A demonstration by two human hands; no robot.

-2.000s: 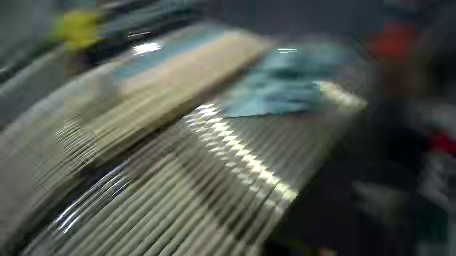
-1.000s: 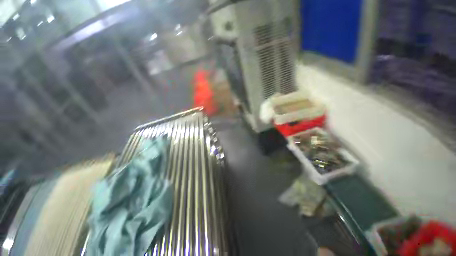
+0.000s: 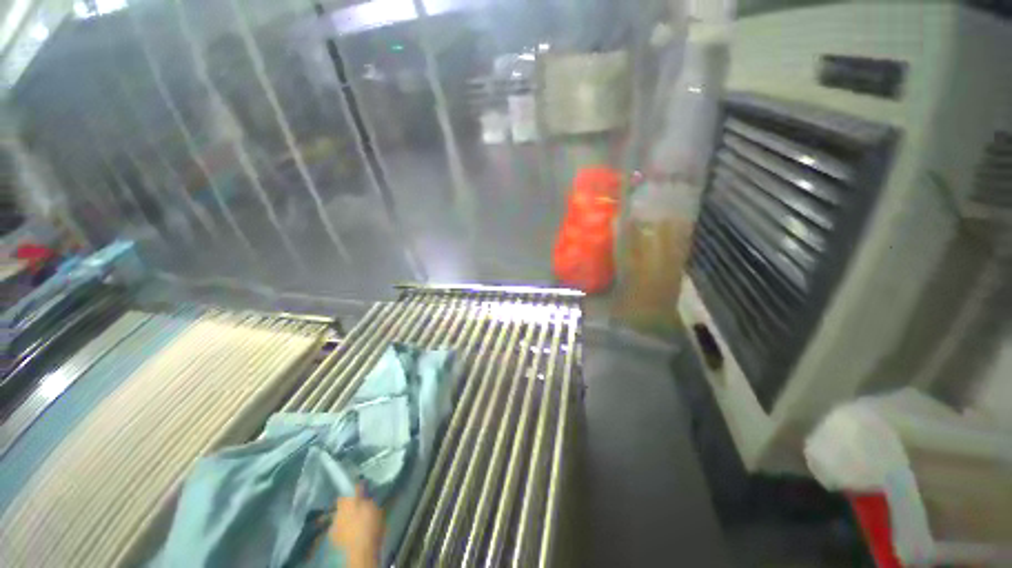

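A crumpled blue-green cloth (image 3: 300,460) lies over a rack of shiny metal tubes (image 3: 499,444) at the lower left. One bare hand, which looks like my left hand (image 3: 357,533), comes in at the bottom edge and is on the cloth. Its fingers seem to pinch a pale raised fold; the fingertips are blurred and the wrist is cut off. My right hand is not in view.
A neighbouring rack with cream cloth (image 3: 178,411) stands at the left. The rack end bar (image 3: 488,291) lies ahead, with a clear plastic curtain and red bag (image 3: 588,233) beyond. An air cooler (image 3: 777,222) and white container (image 3: 954,455) stand at the right.
The view has turned from the wall trays towards the rack and cooler. A hand now shows on the blue-green cloth; before, only a bit of skin showed at the bottom edge.
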